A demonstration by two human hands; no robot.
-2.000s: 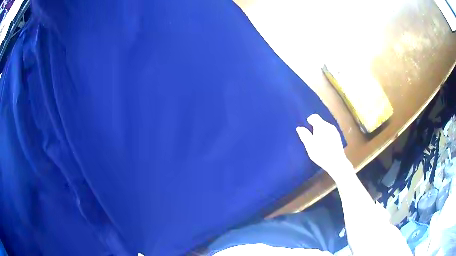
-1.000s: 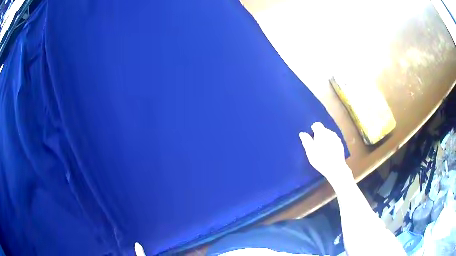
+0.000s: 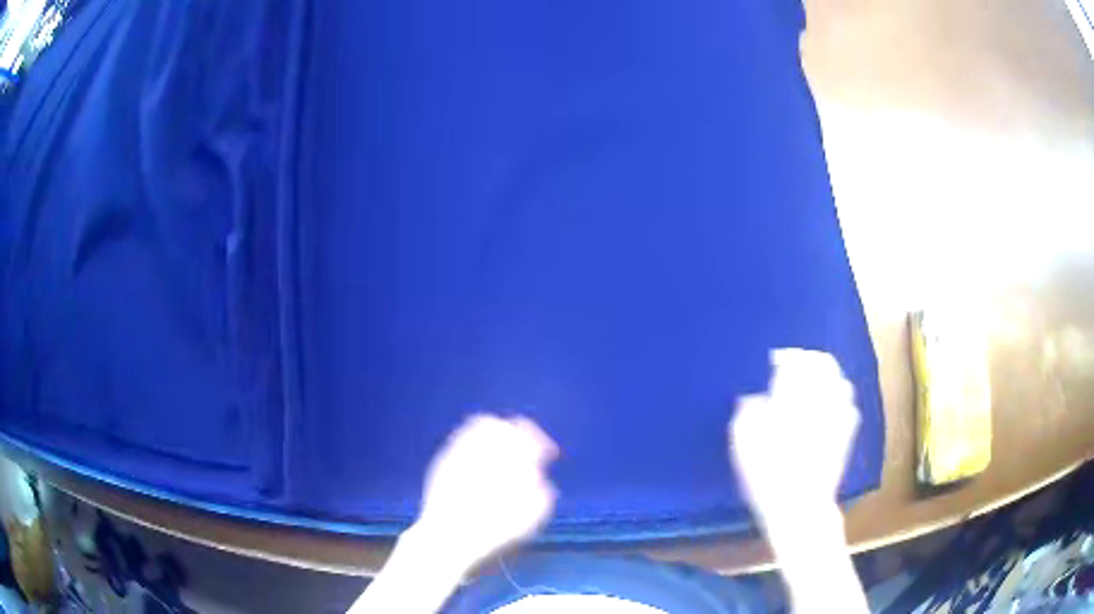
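Note:
The dark blue fabric ply [image 3: 576, 240] lies over the table, smooth in the middle and right, with folds at the left. My left hand [image 3: 490, 486] is over the fabric near its front edge, blurred, fingers curled. My right hand [image 3: 795, 426] is over the front right corner of the fabric, overexposed, fingers bent. Glare and blur hide whether either hand pinches the cloth. A yellow weight block [image 3: 954, 402] lies on the table just right of the fabric's edge, not touching it.
The brown table [image 3: 1044, 348] shows at the right with strong glare, and its curved wooden edge runs along the front. My dark blue clothing is at the bottom middle. Scraps and pale items [image 3: 1032, 576] lie below the edge at the lower right.
The view has turned, so the fabric edge now runs more upright. My left hand has come up from the bottom edge of the view over the fabric. My right hand remains near the corner.

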